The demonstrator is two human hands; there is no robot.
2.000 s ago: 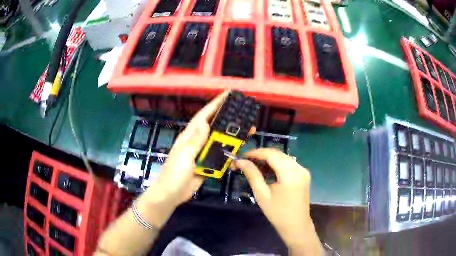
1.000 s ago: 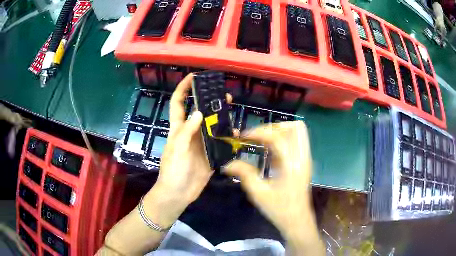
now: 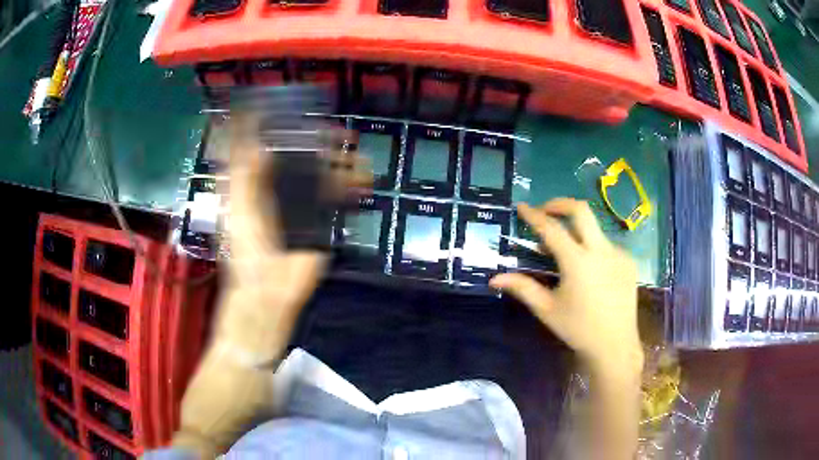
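Note:
My left hand (image 3: 254, 202), blurred, holds a black keypad phone (image 3: 303, 193) over the left part of the lens sheet; no yellow shows on the phone. The clear lens sheet (image 3: 395, 199) lies flat on the green bench, with rows of black-framed lenses. My right hand (image 3: 588, 283) is at the sheet's right edge, thumb and forefinger apart beside the lower right lens (image 3: 480, 241). A thin, light tool, apparently tweezers (image 3: 528, 244), sticks out from this hand. A yellow liner ring (image 3: 623, 194) lies on the bench beyond it.
Red foam trays (image 3: 404, 52) of phones span the back; more stand at lower left (image 3: 112, 260). A thick stack of lens sheets (image 3: 699, 243) stands at right. Yellow and clear scraps (image 3: 660, 395) are at lower right. A yellow-and-black driver (image 3: 49, 85) lies upper left.
The yellow liner has come off the phone and now lies on the bench. My left hand has moved left with the phone; my right hand has moved right to the sheet's edge.

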